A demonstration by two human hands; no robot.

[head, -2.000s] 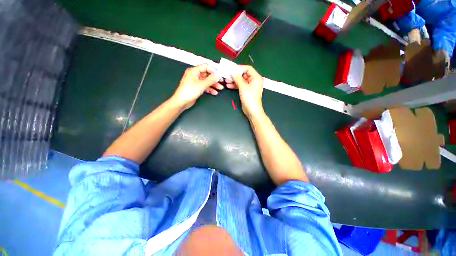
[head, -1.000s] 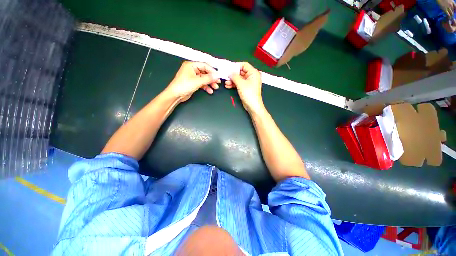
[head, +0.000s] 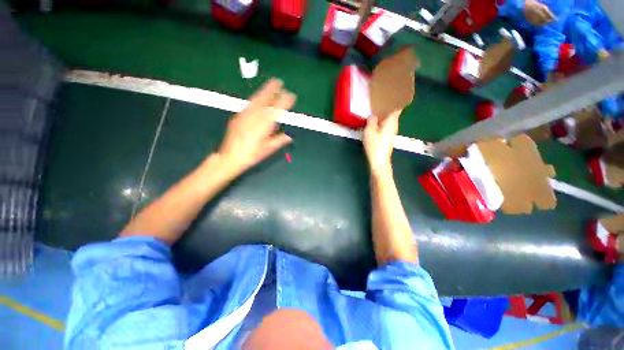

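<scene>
A red box (head: 354, 96) with white inside and its brown lid (head: 394, 82) standing open is on the green belt at the white edge strip. My right hand (head: 380, 137) is at the lower edge of this box and lid, with its fingertips partly hidden there; I cannot tell how firmly it grips. My left hand (head: 257, 126) is slightly blurred, open and empty, over the white strip. A small white folded piece (head: 248, 68) lies on the belt just beyond my left fingers.
Two red boxes (head: 460, 188) with white papers and brown flaps stand at right by the metal post (head: 534, 109). More red boxes are on the belt (head: 150, 51). Clear trays (head: 20, 157) are stacked far left. Other workers' blue sleeves (head: 547, 41) show upper right.
My hands have parted and the white piece is no longer between them. My right hand has moved right to a red box; my left hand has opened. The view and boxes on the belt have shifted.
</scene>
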